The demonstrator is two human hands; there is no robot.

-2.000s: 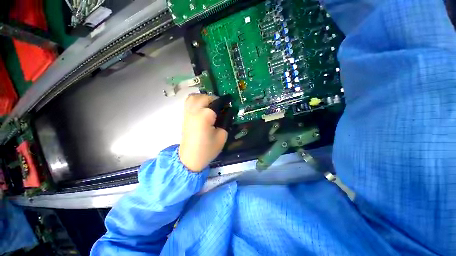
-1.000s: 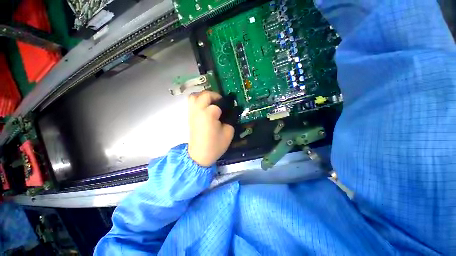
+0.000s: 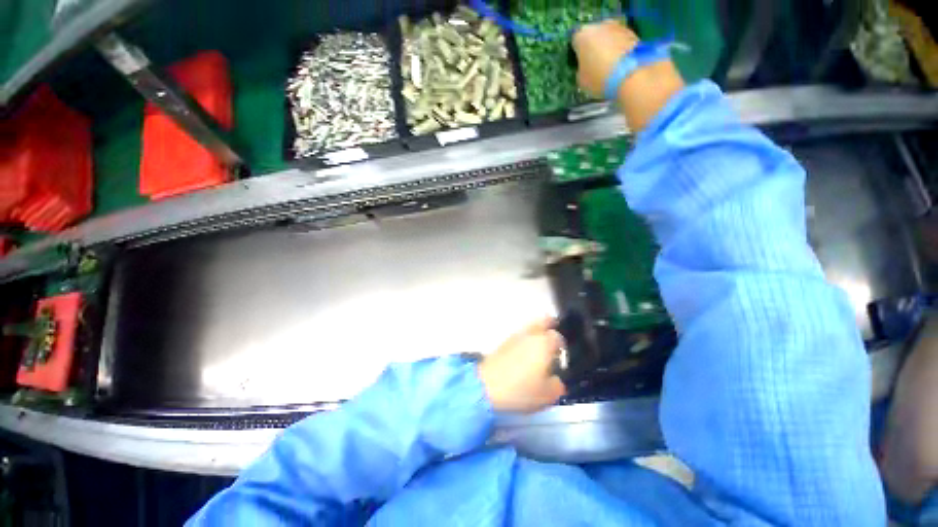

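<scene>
The main board [image 3: 617,242] lies in its black carrier [image 3: 607,355] on the conveyor, partly covered by my right sleeve. My left hand [image 3: 522,369] is at the carrier's lower left edge, fingers bent and blurred; whether it grips the frame does not show. My right hand [image 3: 607,64] reaches over the bin of small green components [image 3: 550,62], at its right side. Its fingertips point down to the components, and what they hold is hidden. A blue strap is on the right wrist. A pallet clamp [image 3: 571,248] shows at the carrier's left edge.
Bins of beige components [image 3: 458,74] and silver components [image 3: 341,95] stand left of the green ones. Stacked red sheets [image 3: 185,129] lie farther left. A shiny dark plate [image 3: 339,309] lies between the rails. Another red sheet [image 3: 60,345] with a small board is far left. Someone's arm shows at right.
The view has swung up to show the bins. My right arm now stretches across the board, with its hand at the green components. My left hand remains by the carrier's left edge.
</scene>
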